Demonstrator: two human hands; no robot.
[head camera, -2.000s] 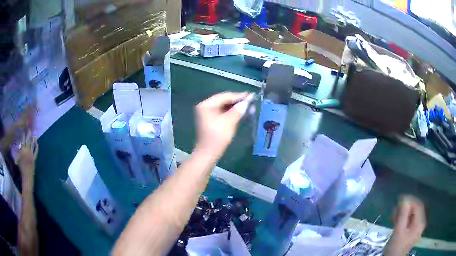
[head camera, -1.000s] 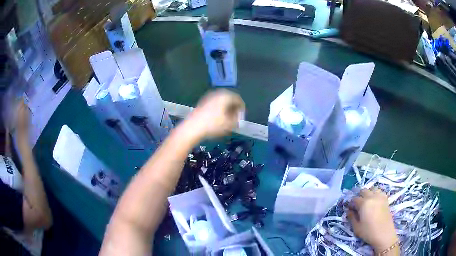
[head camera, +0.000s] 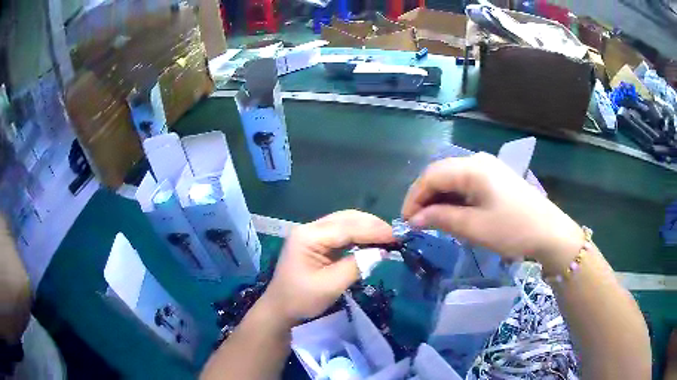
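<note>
My left hand (head camera: 319, 260) and my right hand (head camera: 482, 204) meet at the centre. Between their fingertips is a short black cable (head camera: 418, 261) with a shiny end, and a small white piece (head camera: 368, 261) shows at my left fingers. The black cable pile (head camera: 245, 303) lies below, partly hidden by my left wrist. The white strap heap (head camera: 528, 334) lies under my right forearm. An open retail box (head camera: 345, 349) with a white rounded device inside stands at the bottom centre. Another open box (head camera: 475, 315) stands right of it.
Two open boxes (head camera: 211, 223) stand left of my left hand, and a tilted box (head camera: 152, 300) is nearer. One open box (head camera: 266, 145) stands on the dark green belt (head camera: 349, 148). A brown carton (head camera: 531, 85) is across the line. A person's arm (head camera: 11, 282) shows at the left edge.
My right hand has left the strap heap and come up to the centre. My left hand has moved to meet it, with cable and white piece between them. The belt box appears further left.
</note>
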